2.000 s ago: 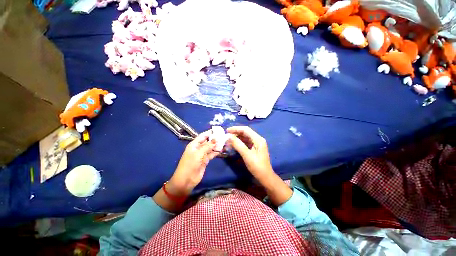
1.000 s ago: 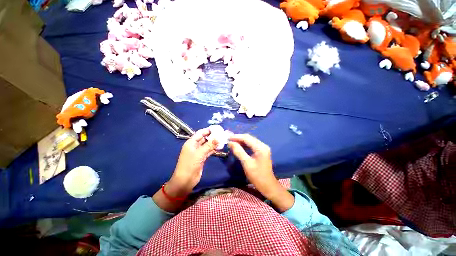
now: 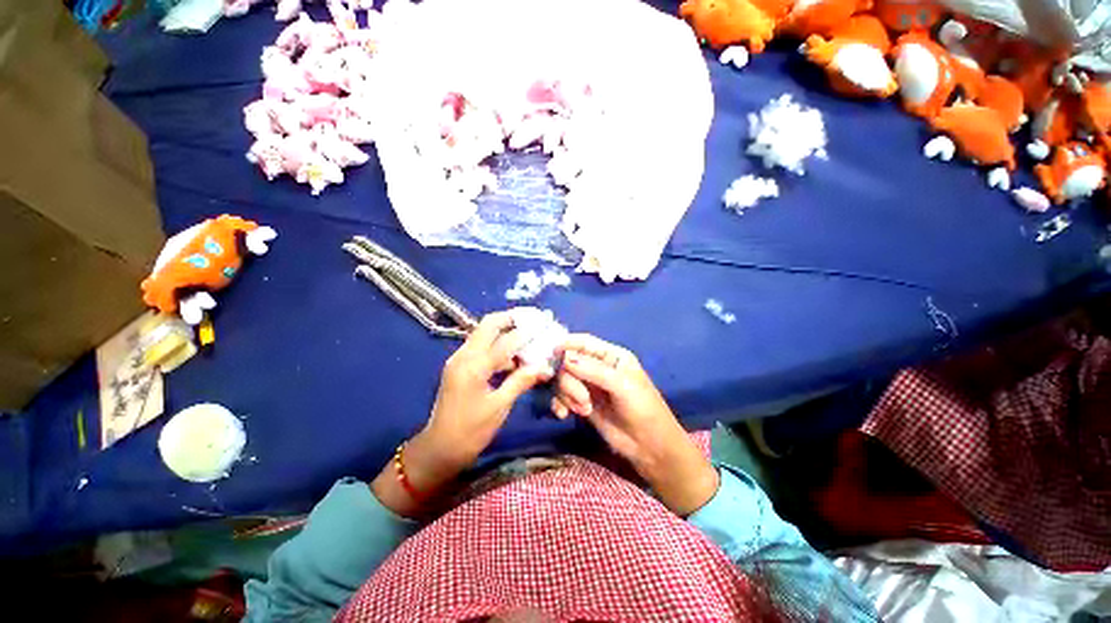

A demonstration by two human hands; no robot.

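Observation:
A small pale pink-white plush piece [image 3: 537, 335] is held near the table's front edge, partly hidden by fingers. My left hand [image 3: 473, 396] is closed on its left side, fingers over the piece. My right hand [image 3: 624, 411] is at its right side with thumb and fingertips pinched together against or close to it. A needle or thread is too fine to see. Long dull metallic forceps [image 3: 408, 286] lie on the blue cloth just beyond my left hand.
Pink plush pieces [image 3: 311, 104] lie heaped beside and on a white bag [image 3: 658, 110]. Fibre stuffing [image 3: 786, 134] lies right of it. Orange toys [image 3: 975, 122] fill the far right; another orange toy [image 3: 201, 262], a pale disc [image 3: 202, 442] and a cardboard box [image 3: 73, 195] are left.
My right hand's fingers have curled in and closed up beside the plush piece. My left fingers have shifted over the piece, which has turned slightly.

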